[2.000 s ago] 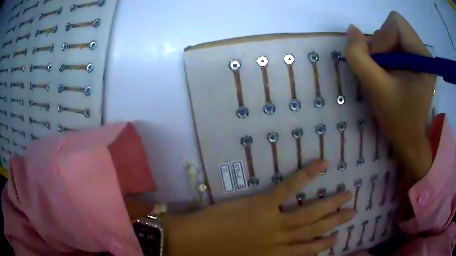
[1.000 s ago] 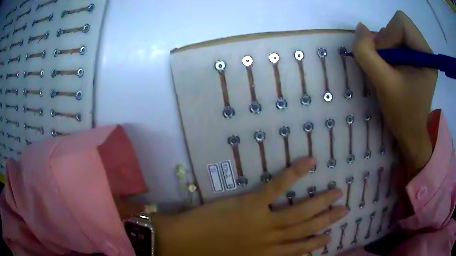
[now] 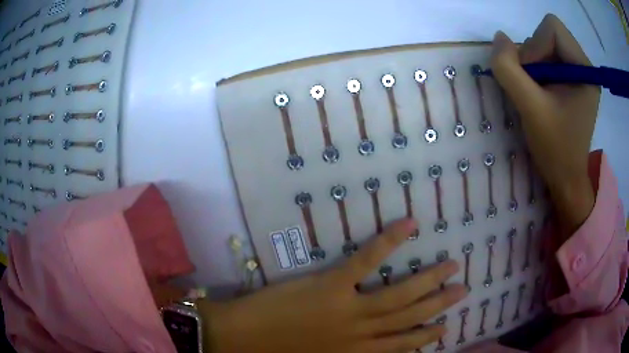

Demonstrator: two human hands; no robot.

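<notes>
A pale carrier board point(image 3: 252, 158) with a brown back edge lies in front of me, with rows of thin copper leads point(image 3: 322, 124) that have a silver ring at each end. My left hand point(image 3: 345, 296) lies flat on its lower part, fingers spread, covering some leads. My right hand point(image 3: 552, 96) holds a blue marker pen point(image 3: 579, 74), its tip at the upper ring of a lead in the back row. Several upper rings to the left look whiter. My right hand hides the row's right end. Two small printed labels point(image 3: 288, 249) sit at the board's left side.
A second pale board point(image 3: 114, 41) with rows of similar leads lies at the left on the glossy white table point(image 3: 179, 124). A pale cord or lead with small knobs point(image 3: 250, 264) lies between my left cuff and the board. A thin line shows at the upper right.
The board has shifted left in view, as has the second board, along with my left hand. The pen tip has moved to rings farther right along the back row.
</notes>
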